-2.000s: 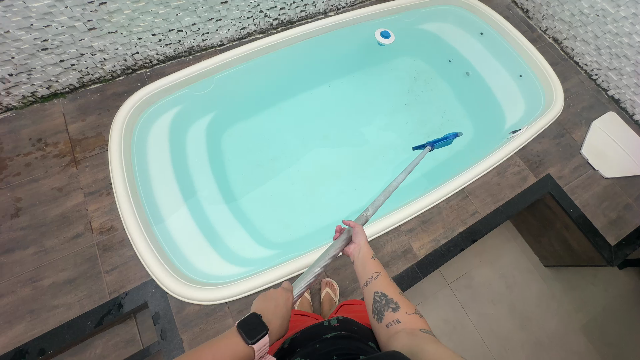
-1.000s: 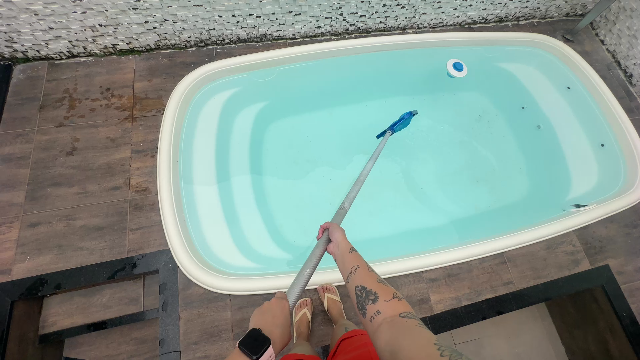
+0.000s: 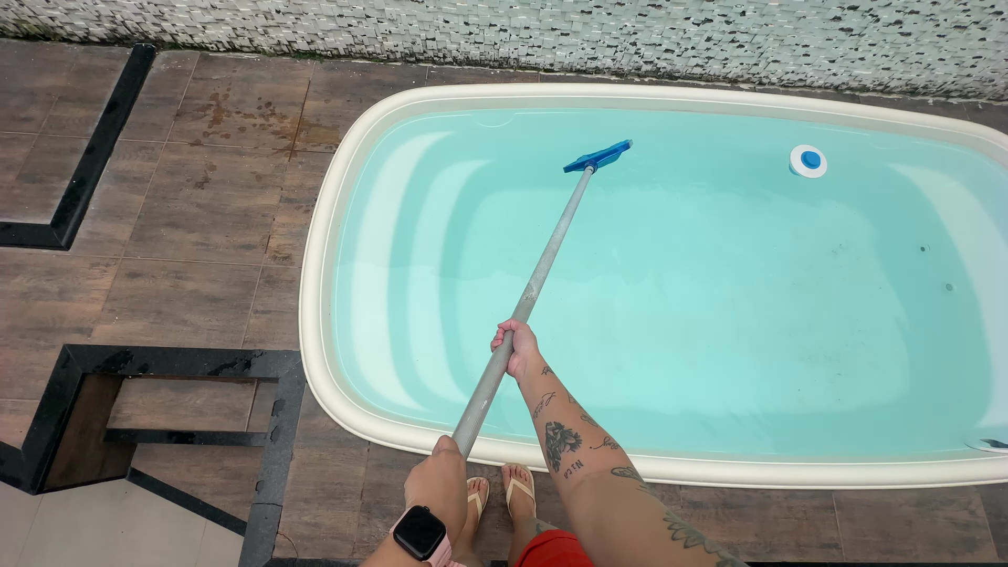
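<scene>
A long grey telescopic pole [image 3: 543, 264] reaches from my hands out over the pool. My left hand [image 3: 438, 480], with a smartwatch [image 3: 420, 532] on its wrist, is closed round the pole's near end. Farther up, my right hand [image 3: 516, 346] grips the same pole; its forearm bears tattoos. At the far end is a blue pool skimmer or cleaning head [image 3: 598, 157], near the far side of the pool; whether it touches the water I cannot tell. The pool [image 3: 346, 425] has a cream rim and holds clear turquoise water.
A white and blue floating dispenser [image 3: 808, 161] sits in the water at the far right. Behind the pool runs a textured tile wall [image 3: 630, 39]. Black stone edging [image 3: 181, 362] frames a step down at the left. My sandalled feet [image 3: 517, 490] stand on brown tiles beside the rim.
The blue head has moved left along the pool and toward its far side, with both my hands staying on the pole. The view has turned and shifted left.
</scene>
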